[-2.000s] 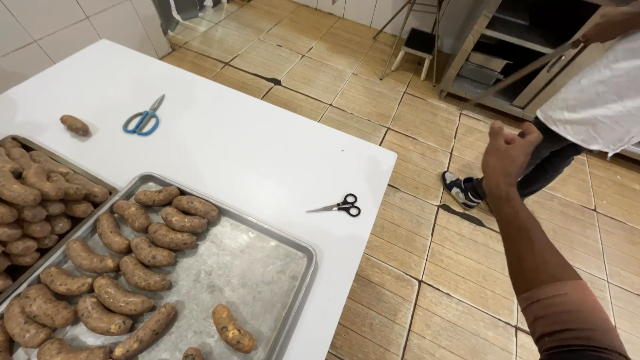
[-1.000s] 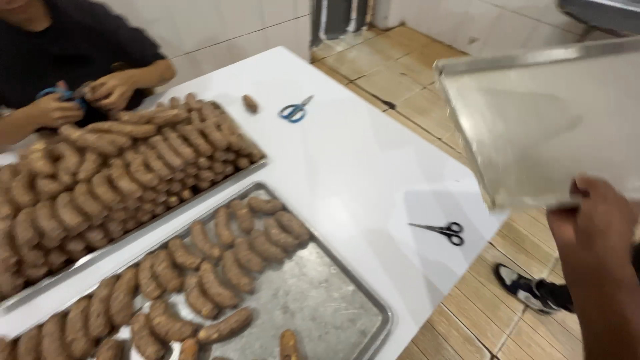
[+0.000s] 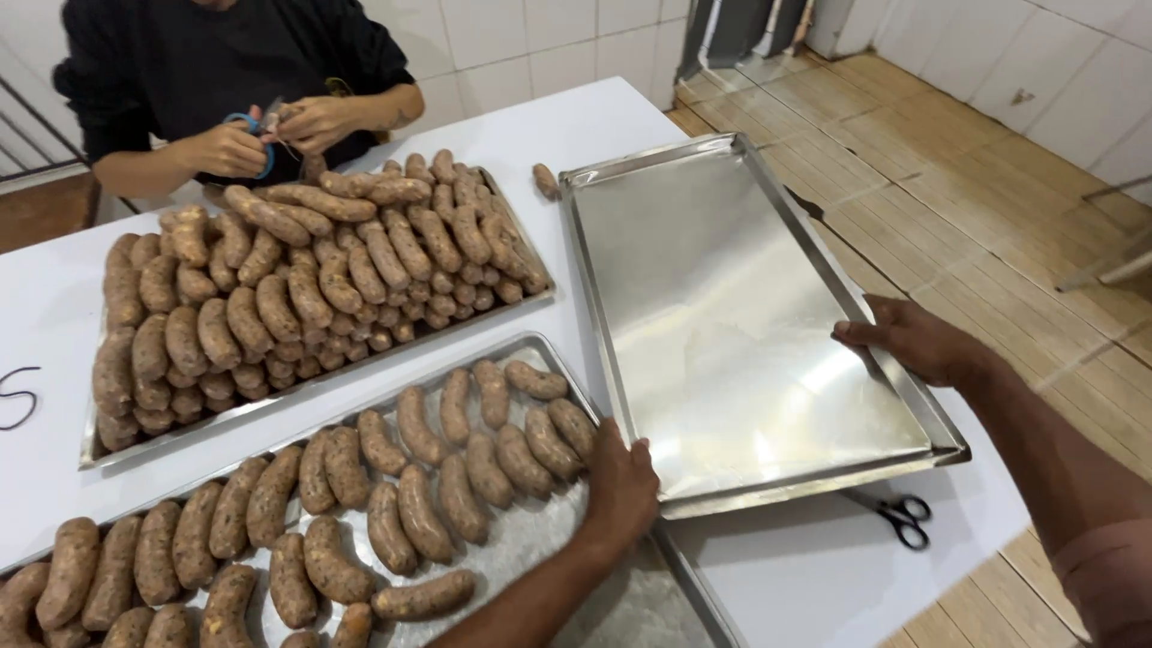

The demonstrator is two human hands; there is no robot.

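Note:
Both my hands hold a bare metal tray (image 3: pixel 720 306) over the right end of the white table. My right hand (image 3: pixel 918 342) grips its right rim, thumb on the inside. My left hand (image 3: pixel 621 490) grips the lower left edge, above the right part of a second metal tray (image 3: pixel 549 346) with rows of sausages (image 3: pixel 423 513). Farther back, a third metal tray (image 3: pixel 315 382) bears a tall pile of sausages (image 3: pixel 306 297). Black-handled scissors (image 3: pixel 900 517) lie on the table, partly under the held tray's lower edge. One short sausage (image 3: pixel 544 181) lies beside the held tray's upper left corner.
Across the white table (image 3: pixel 621 103), a person in a black top (image 3: pixel 234 81) holds blue-handled scissors (image 3: pixel 261 148) and a sausage end behind the pile. A dark cord (image 3: pixel 22 396) lies at the table's left. Tiled floor (image 3: pixel 972 234) extends beyond the right edge.
The bare tray has moved from beyond the table's right edge to over the table. My left hand, out of view before, now grips it too. The view has shifted toward the person across the table.

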